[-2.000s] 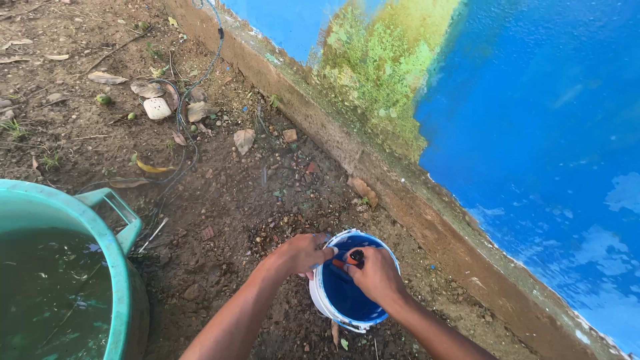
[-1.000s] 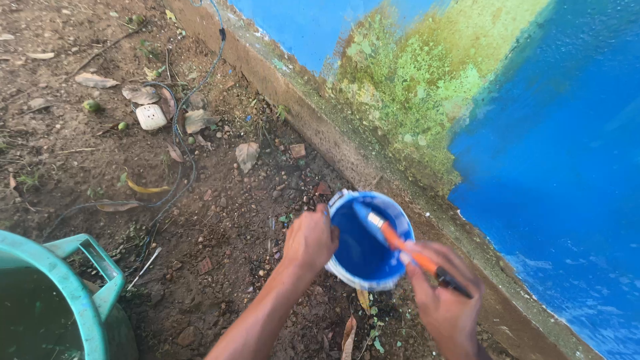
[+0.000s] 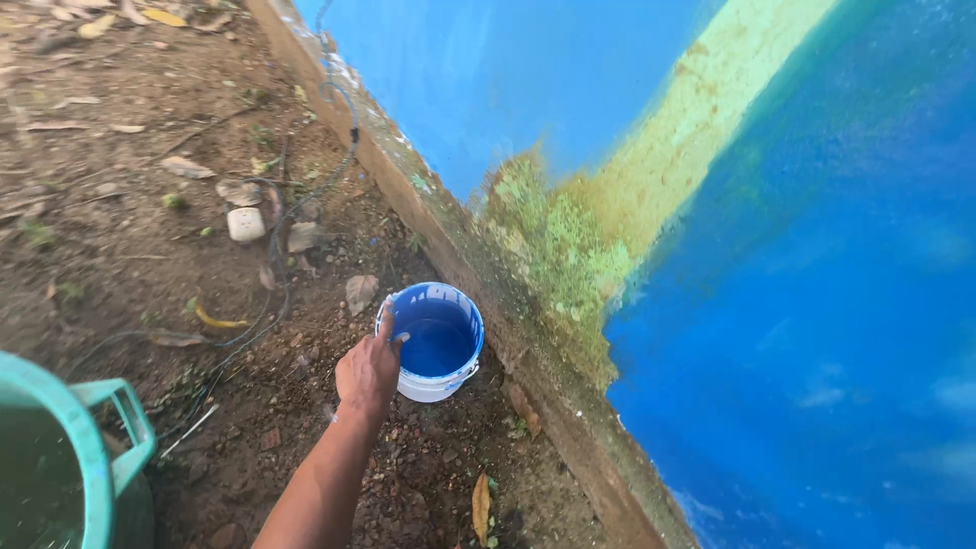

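Observation:
My left hand [image 3: 370,364] grips the left rim of a white plastic paint bucket [image 3: 431,387], with the fingers over the edge. Blue paint [image 3: 436,347] lies in the bucket, and its inner wall is streaked with blue. The bucket is on the soil beside the foot of a wall. My right hand is out of view, and no paintbrush shows. On the wall, blue paint [image 3: 762,366] borders a yellow-green band [image 3: 686,114] that runs down to a rough, mottled green patch [image 3: 564,259].
A green plastic tub [image 3: 99,465] of murky water stands at lower left. A concrete ledge [image 3: 473,274] runs diagonally along the wall. Thin cable [image 3: 286,267], a white plastic piece [image 3: 245,225] and dry leaves [image 3: 480,507] lie on the soil.
My right hand, which held an orange-handled paintbrush over the bucket, has left the view. The bucket now stands closer to the ledge, with my left hand still on its rim.

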